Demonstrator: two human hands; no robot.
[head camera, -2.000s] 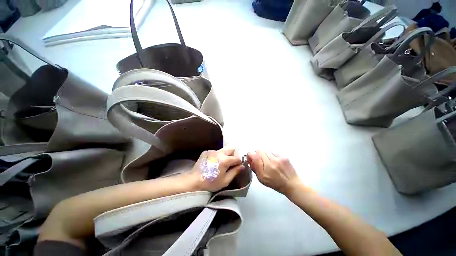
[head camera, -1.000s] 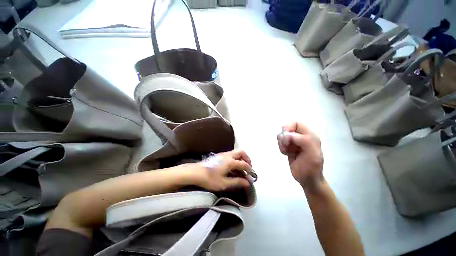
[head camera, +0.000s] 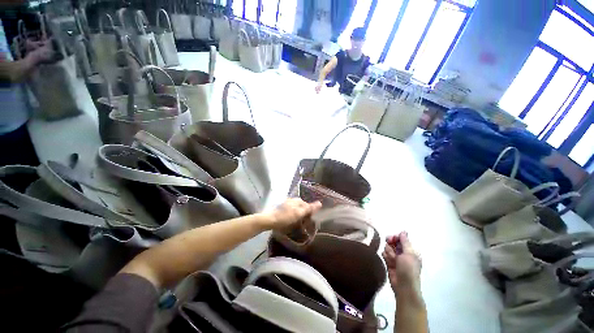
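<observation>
Grey-beige tote bags stand in a row in front of me. My left hand (head camera: 294, 214) is at the left side of the mouth of a middle tote bag (head camera: 342, 250), its fingers closed on the bag's edge. My right hand (head camera: 402, 257) is raised to the right of this bag, clear of it, fingertips pinched together; whether a tiny piece is between them cannot be told. A small silver ring (head camera: 381, 320) shows at the side edge of the nearer bag. Another open tote bag (head camera: 333, 175) stands just beyond, its handle upright.
More tote bags (head camera: 244, 162) crowd the left and others (head camera: 498, 195) line the right edge of the white table (head camera: 426, 218). Dark blue bundles (head camera: 492, 153) are heaped at the far right. One person (head camera: 352, 65) is across the table; another person's arm (head camera: 23, 65) shows far left.
The view has tilted up to show the room. My left hand has left the near bag's right side and now holds the left side of a bag mouth. My right hand stays raised, pinched.
</observation>
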